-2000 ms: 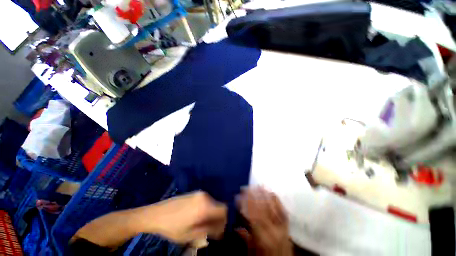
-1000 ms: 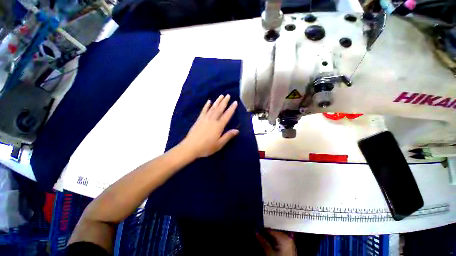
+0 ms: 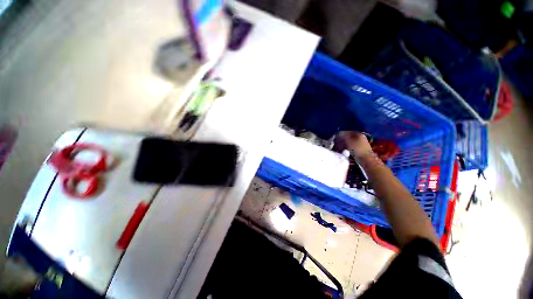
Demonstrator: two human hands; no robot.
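My right hand (image 3: 350,142) reaches into a blue plastic crate (image 3: 403,114) beside the table. It is small and blurred, at the edge of a white bundle (image 3: 312,159) in the crate. Its fingertips are not clear, so I cannot tell if it holds anything. Dark navy cloth (image 3: 327,108) lies in the crate behind the hand. My left hand is not recognisable in the picture. A piece of navy cloth (image 3: 49,268) shows at the lower left edge of the machine bed.
On the white table (image 3: 274,70) are a black smartphone (image 3: 184,162), red-handled scissors (image 3: 82,169), yellow-green snips (image 3: 201,99) and a red tape strip (image 3: 132,225). A second crate (image 3: 444,76) stands behind. A red crate (image 3: 452,216) shows under the blue one. Dark scraps (image 3: 322,221) lie on the floor.
The view has swung right, from the machine and navy panel to the crate. My left hand has left the panel and the picture; my right hand has moved from the table's front into the crate.
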